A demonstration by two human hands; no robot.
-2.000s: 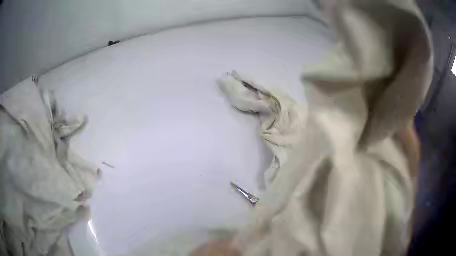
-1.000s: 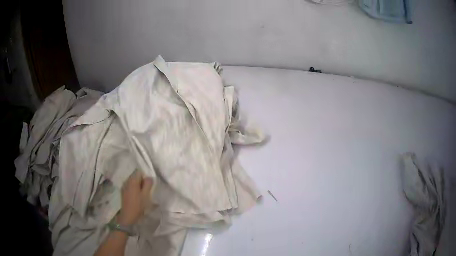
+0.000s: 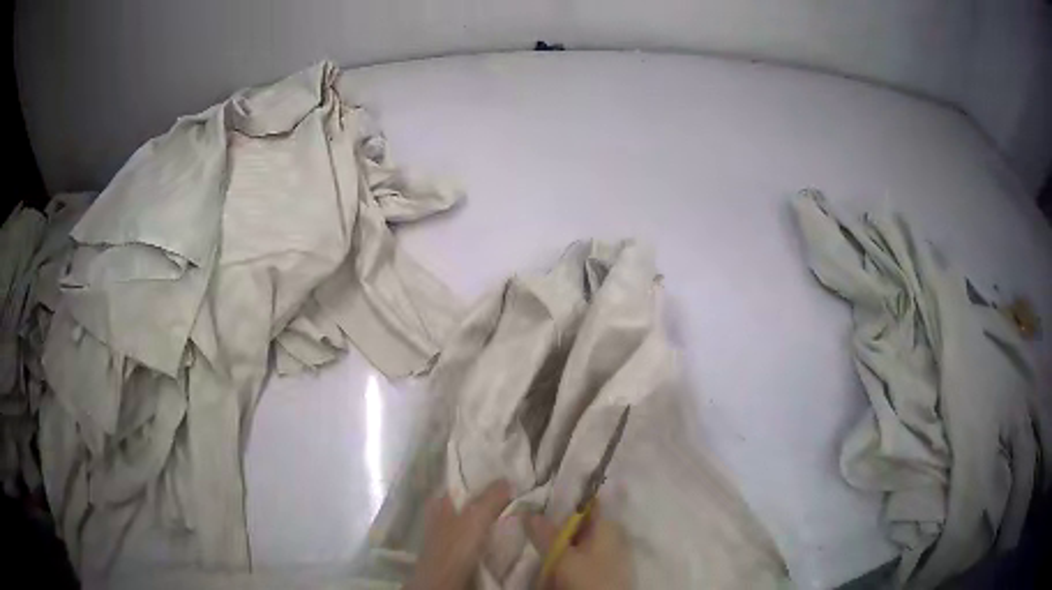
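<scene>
A pale beige garment piece (image 3: 623, 380) lies bunched in front of me at the table's near edge. My left hand (image 3: 461, 532) is closed on its cloth, low in the view. My right hand (image 3: 588, 553) holds scissors (image 3: 593, 475) by the yellow handles, with the dark blades pointing up over the cloth. The fingers of my right hand are close beside the left and partly hidden; whether they also pinch the cloth I cannot tell. The near part of the garment is blurred and cut off by the lower edge.
A large heap of the same cloth (image 3: 288, 196) lies at the left, with another heap (image 3: 21, 300) beyond the table end. A narrower bundle (image 3: 894, 346) lies at the right. A small orange-brown object (image 3: 1021, 316) is beside it. The white table (image 3: 600, 150) meets a pale wall.
The view has swung right from the left heap. A garment piece is now in front of me, held in my left hand, and the scissors are in my right hand.
</scene>
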